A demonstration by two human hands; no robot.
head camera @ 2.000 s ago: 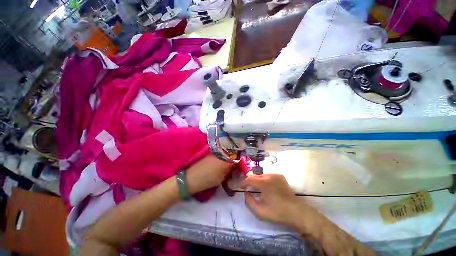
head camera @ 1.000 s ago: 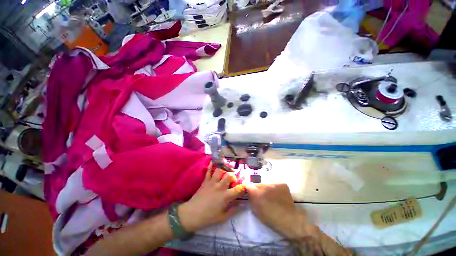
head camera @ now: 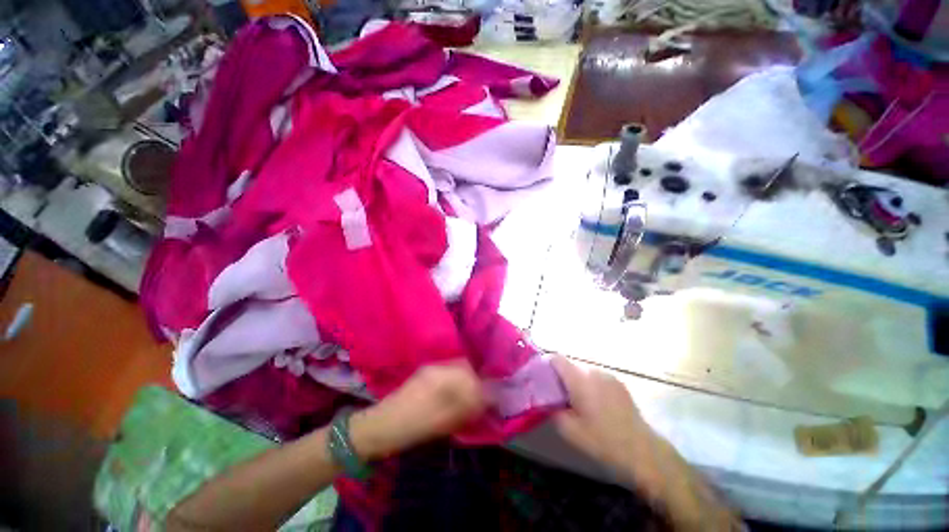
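Note:
The hot-pink garment (head camera: pixel 364 260) with pale lilac areas lies in a large crumpled heap left of the machine and hangs over the table's front edge. My left hand (head camera: pixel 442 400), with a green band at the wrist, grips its pink cloth; the hand is blurred. My right hand (head camera: pixel 598 410) holds the garment's edge beside a small pale lilac piece (head camera: pixel 531 387). Both hands are in front of the white sewing machine (head camera: pixel 718 249), away from the needle area. The fingertips are partly hidden by cloth and blur.
The white table (head camera: pixel 645 379) has a tan sticker (head camera: pixel 836 437) at right. White cloth (head camera: pixel 754 114) lies behind the machine head. An orange panel (head camera: pixel 68 333) and green cloth (head camera: pixel 172 447) are at lower left. A brown board (head camera: pixel 666 83) is at the back.
Both hands have moved from the needle toward me, drawing the garment's edge off the machine bed to the table's front. The view has shifted left and down.

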